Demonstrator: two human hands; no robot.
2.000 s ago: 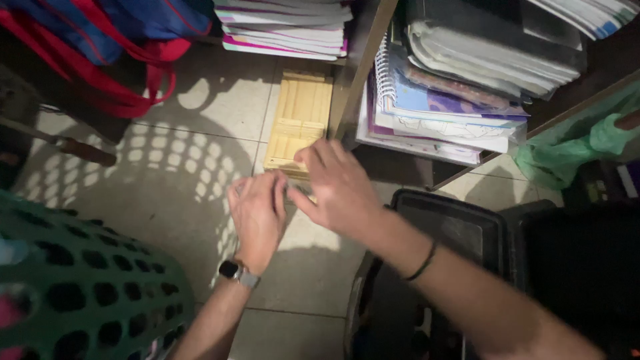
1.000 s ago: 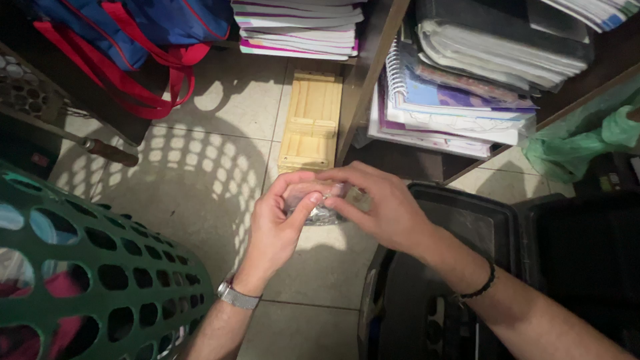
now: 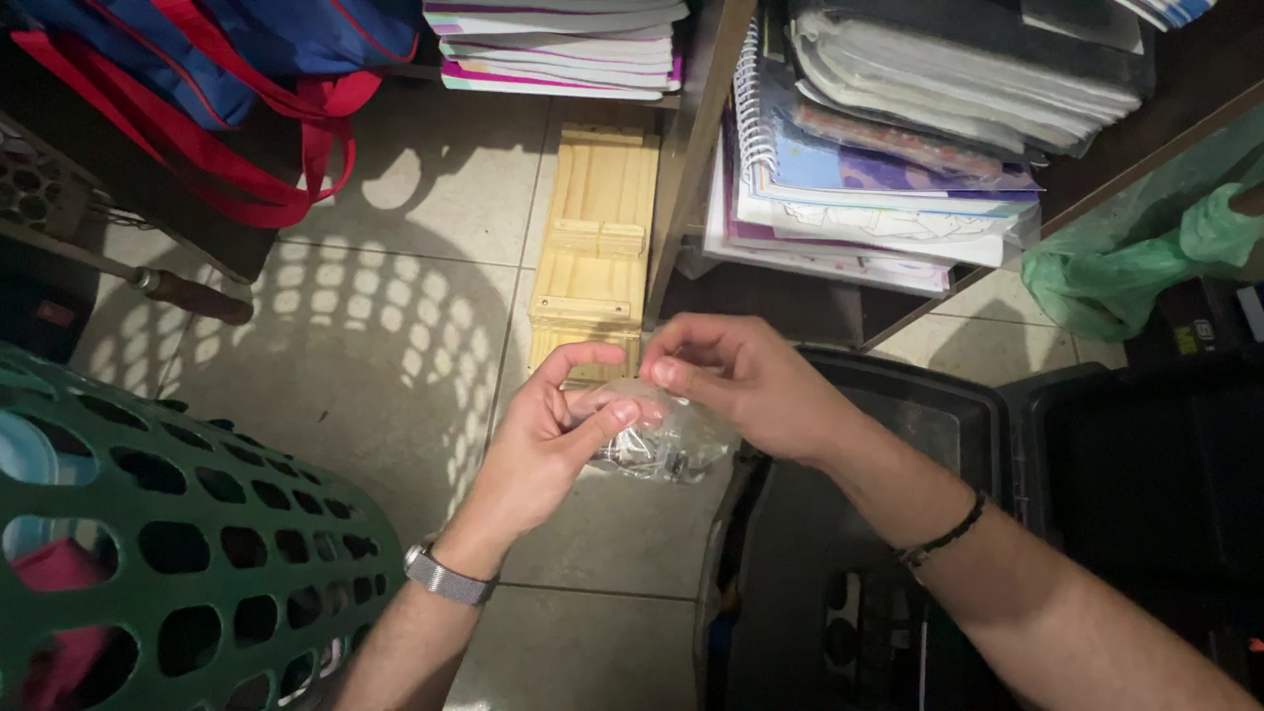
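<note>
A clear plastic bag (image 3: 667,444) with small dark and shiny pieces inside hangs between my hands. My left hand (image 3: 558,434) pinches its left side between thumb and fingers, and a watch with a metal mesh band sits on that wrist. At the bag's top edge, my right hand (image 3: 741,385) grips the plastic between thumb and forefinger; a dark braided bracelet is around that forearm. What exactly the pieces are, I cannot tell. Just beyond my hands, a pale wooden piece with cross battens (image 3: 595,276) lies on the tiled floor beside the shelf.
A green perforated basket (image 3: 212,509) stands at the left, near a wooden handle (image 3: 197,296). A black plastic case (image 3: 889,395) is at the lower right. Shelves hold notebooks (image 3: 859,197) and stacked books (image 3: 563,49). A blue bag with red straps (image 3: 326,109) lies at upper left.
The clear bag, hard to make out two seconds ago, now shows plainly below my fingers. My right hand's fingers have shifted to the bag's top edge.
</note>
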